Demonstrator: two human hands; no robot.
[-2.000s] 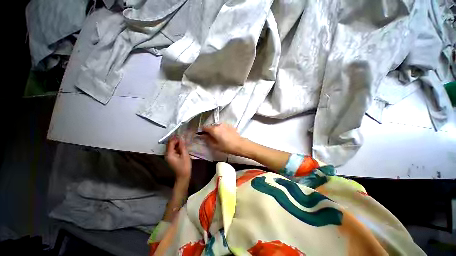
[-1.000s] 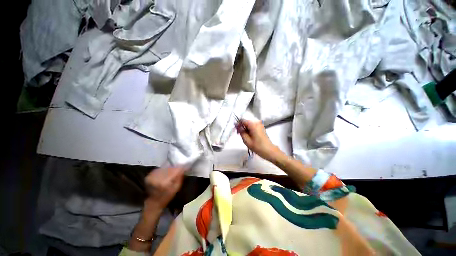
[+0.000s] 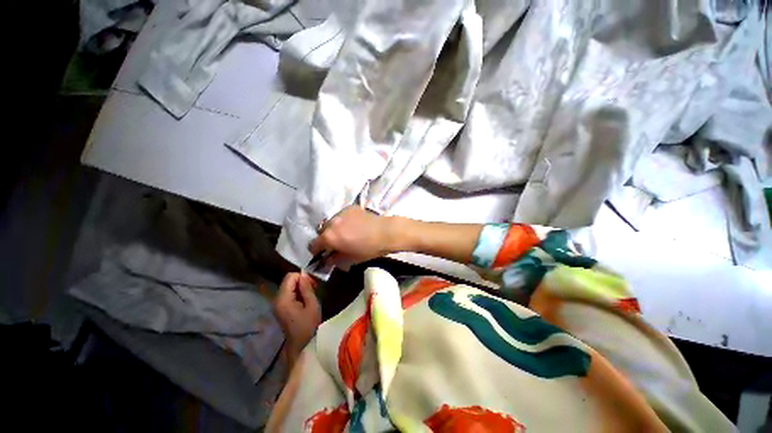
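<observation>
A light grey-white garment (image 3: 372,93) lies wrinkled over the table, and its narrow end comes down to the table's front edge. My left hand (image 3: 298,306) pinches the tip of that end just past the edge. My right hand (image 3: 350,237) is over the same end, just above my left hand, closed around small dark thread snips (image 3: 317,261). The snips are mostly hidden in my fingers, with the tip at the cloth near my left fingertips.
More pale garments (image 3: 576,110) cover the back and right of the white table (image 3: 169,169). A bin below the table's left edge holds grey garments (image 3: 169,296). A green edge (image 3: 85,74) shows at far left.
My right hand has moved left and down onto the garment's end. My left hand has moved right and now pinches its tip. The view has shifted, and the dark thing at far right is gone from it.
</observation>
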